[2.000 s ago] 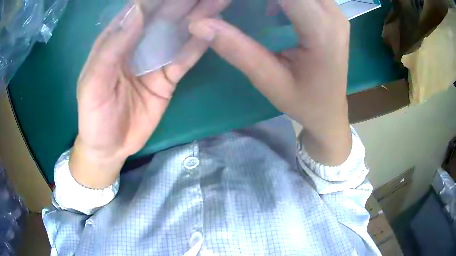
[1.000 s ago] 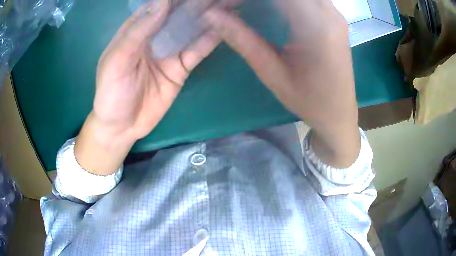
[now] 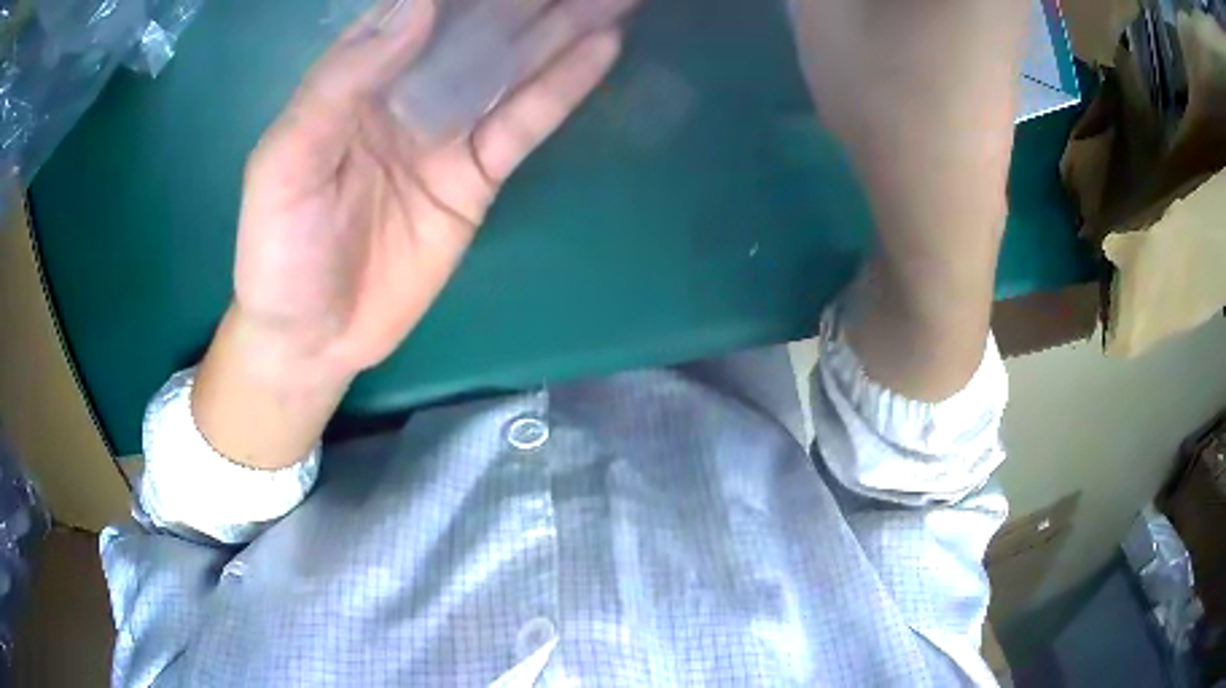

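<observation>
My left hand [image 3: 363, 202] is palm up above the green bench mat [image 3: 605, 255], at the upper left. A small clear plastic bag [image 3: 455, 74] with a whitish look lies across its fingers, held near the thumb tip. My right hand is cut off by the top edge; only the wrist and forearm show, so its fingers and anything in them are hidden. The open white box [image 3: 1043, 81] shows in part behind my right forearm at the top right.
Crumpled clear plastic bags [image 3: 61, 74] lie at the upper left. Torn brown kraft paper [image 3: 1170, 262] hangs at the right edge. Cardboard walls [image 3: 61, 390] stand left of the mat. Clear plastic [image 3: 1163, 571] lies low at the right.
My right hand has moved up and right, away from my left hand and past the top edge. My left hand still holds the bag. The white box is now more covered by my right forearm.
</observation>
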